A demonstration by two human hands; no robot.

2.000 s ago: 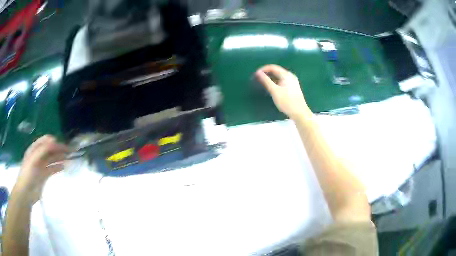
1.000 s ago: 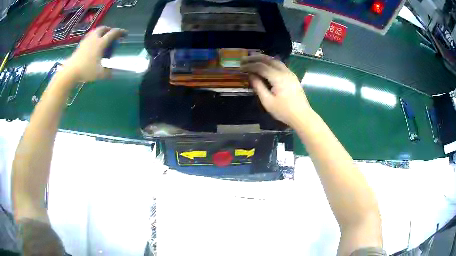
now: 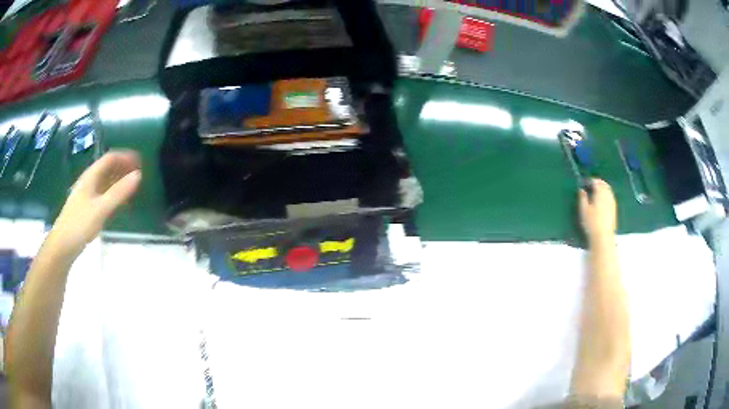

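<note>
My right hand (image 3: 598, 209) is at the right, its fingers closed on the near end of a phone frame (image 3: 574, 152) with a blue patch, at the green surface. My left hand (image 3: 104, 192) is at the left over the green surface's near edge, blurred, with thumb and fingers apart and nothing seen in it. Another phone frame (image 3: 228, 108) with a blue patch lies on the orange-brown fixture (image 3: 300, 112) in the middle of the black press base (image 3: 248, 176).
Phone frames (image 3: 40, 144) lie on the green surface (image 3: 480, 176) at the left, and one more (image 3: 634, 169) at the far right. A red tray (image 3: 84, 40) is upper left. A red sign (image 3: 475, 34) stands behind. White covering (image 3: 448, 335) lies in front.
My right hand has moved from the fixture to the phone frame at the right. My left hand has come down nearer the front. The view has turned to the right.
</note>
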